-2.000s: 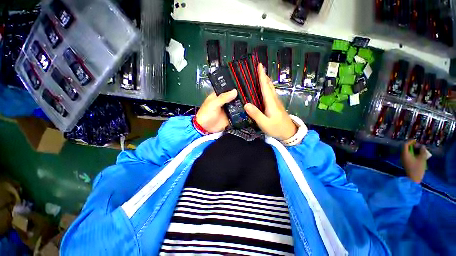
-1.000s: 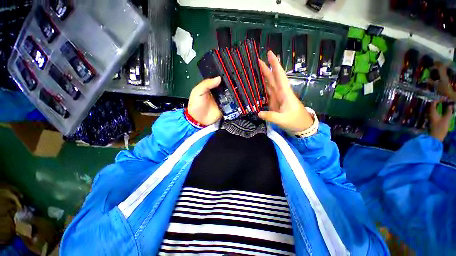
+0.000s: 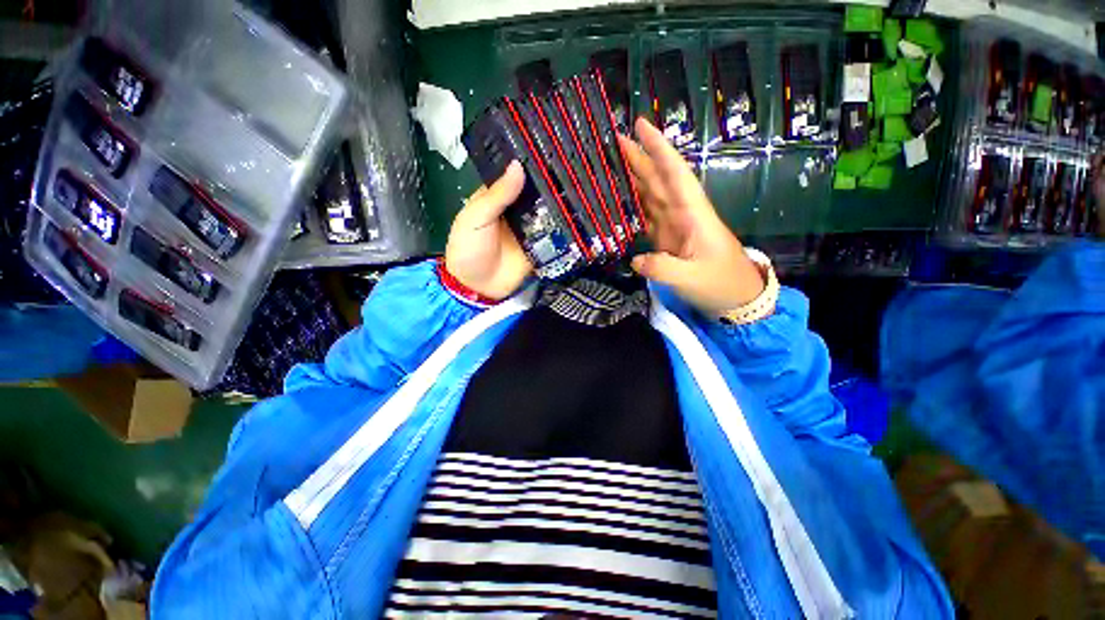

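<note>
A fanned group of several black phones with red side edges is held upright in front of my chest. My left hand grips its left side, thumb on the outer phone's face. My right hand is at its right side, its palm and lower fingers against the last phone and the upper fingers spread. Beyond the phones lies a clear blister tray with black phones in its far row. The near row's left part is hidden behind the phones and hands.
Tilted clear tray with phones on stacked trays at left; white paper scrap; green blocks right of the tray; another phone tray at far right. A neighbour's blue sleeve is at right. Open cardboard box below the bench.
The phones have gone from partly fanned to a more even fan, red edges showing, and tilt further left. The view has shifted, and the neighbour's hand has largely left view.
</note>
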